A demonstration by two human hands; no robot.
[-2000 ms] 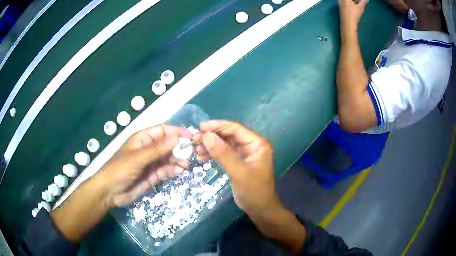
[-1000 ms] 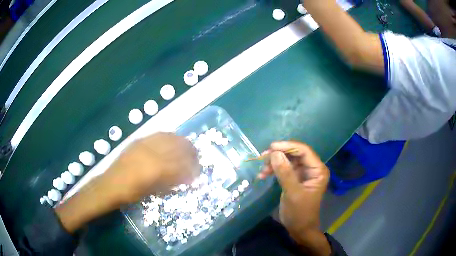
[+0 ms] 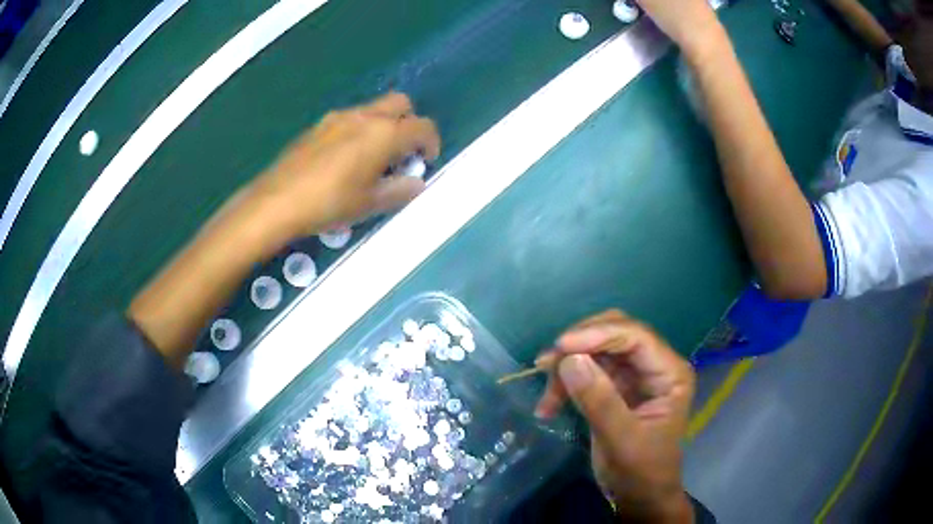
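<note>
My left hand [image 3: 343, 164] is over the green conveyor belt, its fingers around a round white housing [image 3: 412, 167] near the guide rail. My right hand [image 3: 619, 394] holds a thin brownish-gold pick [image 3: 523, 375] in its fingertips, to the right of the clear tub. The clear insert tub [image 3: 442, 299] holds a heap of tiny glittering silver-white pieces [image 3: 379, 440]. More white housings [image 3: 266, 292] stand in a row on the belt along the rail, partly hidden by my left hand and forearm.
A pale metal guide rail [image 3: 491, 133] separates the belt from the green bench [image 3: 573, 225]. A neighbouring person's bare arm [image 3: 752, 174] reaches over the rail at upper right, near two housings. A small dark part [image 3: 785, 31] lies beyond. A blue stool [image 3: 757, 325] stands at right.
My left hand has moved from the insert tub up over the belt to a housing. My right hand still holds the pick. The view has shifted, and the neighbour's arm is in a different pose.
</note>
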